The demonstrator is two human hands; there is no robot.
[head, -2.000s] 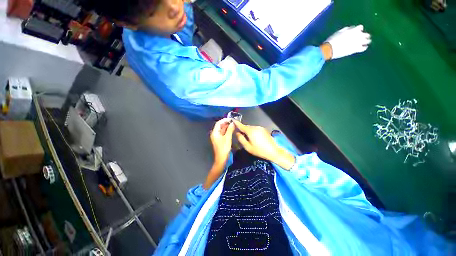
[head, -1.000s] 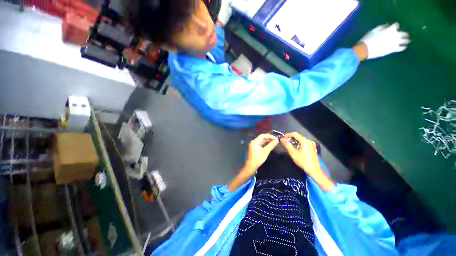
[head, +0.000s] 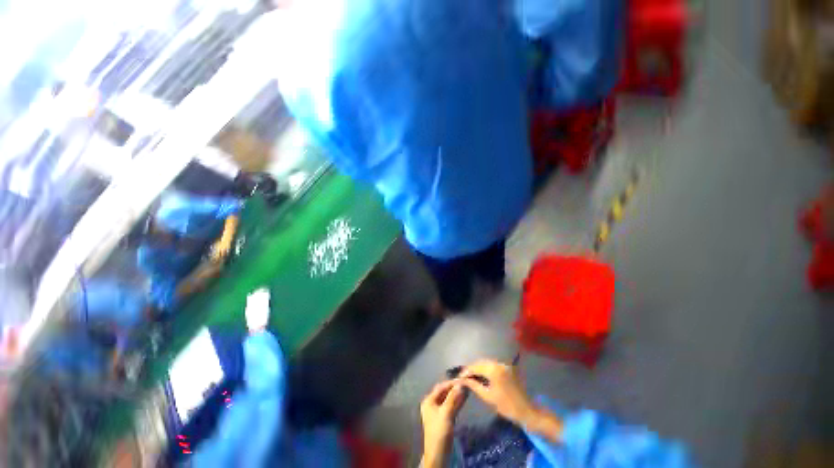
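My left hand (head: pixel 441 408) and my right hand (head: pixel 498 386) are together near the bottom centre, fingertips nearly touching. They pinch a small dark unit (head: pixel 454 372) between them, held in the air above my lap area. The unit is mostly hidden by my fingers and blurred, so its details cannot be told.
A red stool (head: pixel 567 306) stands on the grey floor beyond my hands. A person in a blue smock (head: pixel 439 119) stands ahead. A green work surface (head: pixel 283 274) at left bears a pile of silvery parts (head: pixel 331 247), a neighbour's white-gloved hand (head: pixel 258 309) and a blue device with a white top (head: pixel 196 373).
The view has swung round sharply: the neighbour and bench are now at lower left, and a standing person and red stools have come in. My hands stay together on the small unit.
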